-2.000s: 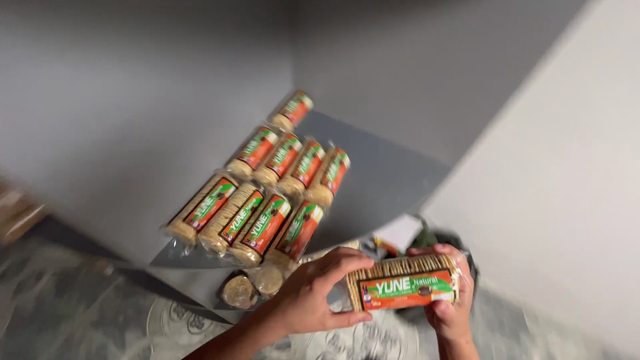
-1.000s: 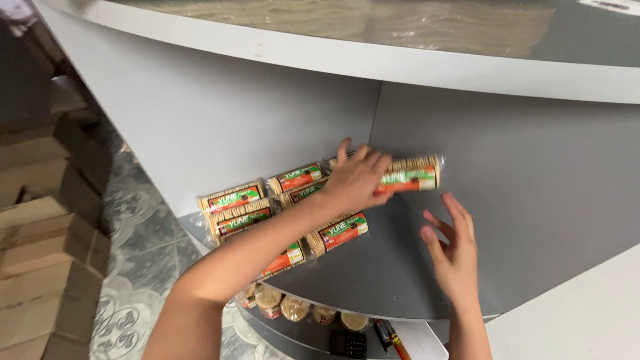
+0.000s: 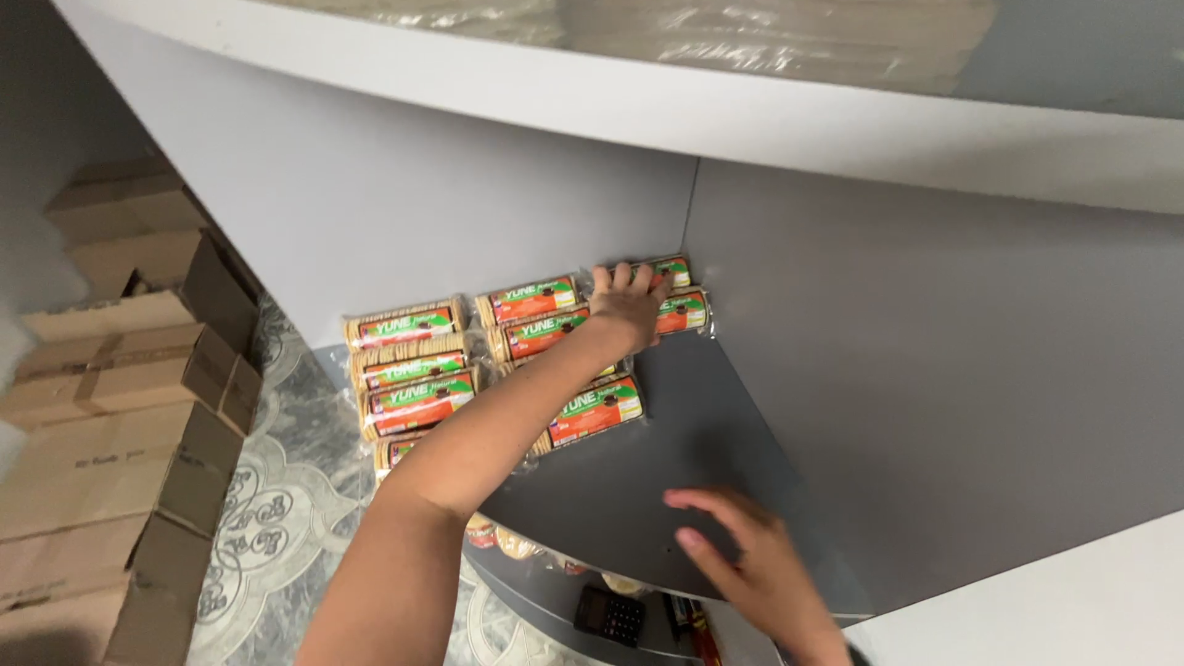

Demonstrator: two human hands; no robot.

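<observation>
Several clear-wrapped Yune packs of round biscuits (image 3: 407, 402) lie in rows on a grey curved shelf (image 3: 703, 444). My left hand (image 3: 629, 301) reaches to the back corner, its fingers spread over a pack (image 3: 673, 270) by the rear panel and next to another pack (image 3: 683, 313). Whether it grips either one is hidden beneath the palm. Near the shelf's front edge my right hand (image 3: 754, 564) hovers with thumb and fingers apart and nothing between them.
Overhead runs the white edge of an upper shelf (image 3: 555, 83) bearing plastic-wrapped goods (image 3: 740, 37). Stacked cardboard boxes (image 3: 111, 462) stand at the left on a patterned floor. On a lower shelf are more packs (image 3: 518, 544) and a black calculator (image 3: 610, 615).
The pack my left hand carried one second ago now lies among those at the back corner. Two seconds ago both hands held a pack in front of the shelf.
</observation>
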